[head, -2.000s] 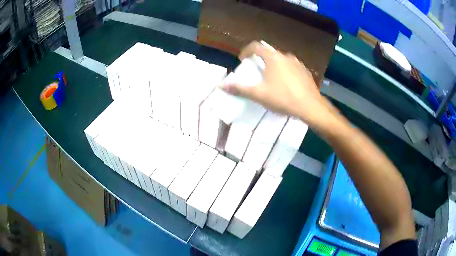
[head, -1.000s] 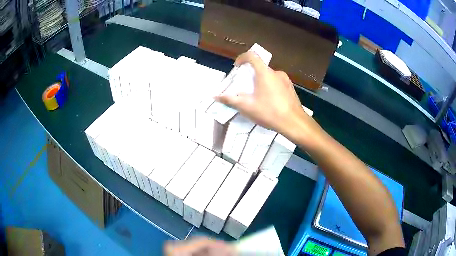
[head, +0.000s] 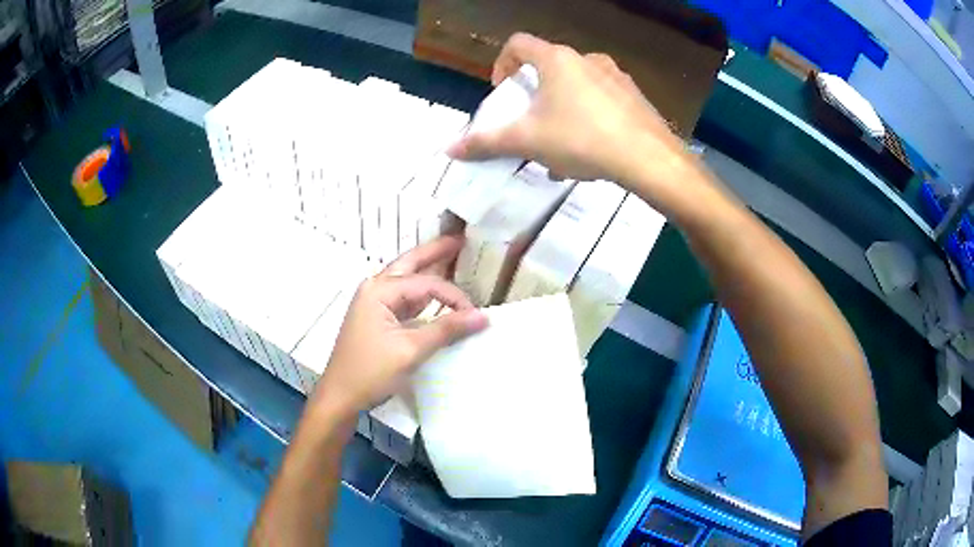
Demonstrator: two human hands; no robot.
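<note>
My right hand (head: 582,118) grips a white product box (head: 489,160) from above, at the right end of the back row of stacked boxes (head: 288,139). My left hand (head: 390,331) holds a pale yellow-white label sheet (head: 507,406) between thumb and finger; its other fingers reach towards the low end of the gripped box. Whether they touch it is hard to tell. The sheet hangs over the front row of boxes (head: 240,272) and hides its right part. More white boxes (head: 598,230) stand tilted at the right of the back row.
A blue counting scale (head: 737,427) stands right of the boxes, partly under my right forearm. A brown carton (head: 470,48) is behind the stack. A tape roll (head: 94,176) lies at the bench's left end. White boxes (head: 940,497) stand at the right edge. Cartons are on the floor.
My left hand has come up from the bottom edge with the sheet to the boxes. My right hand stays on a box at the back row. The view has shifted slightly.
</note>
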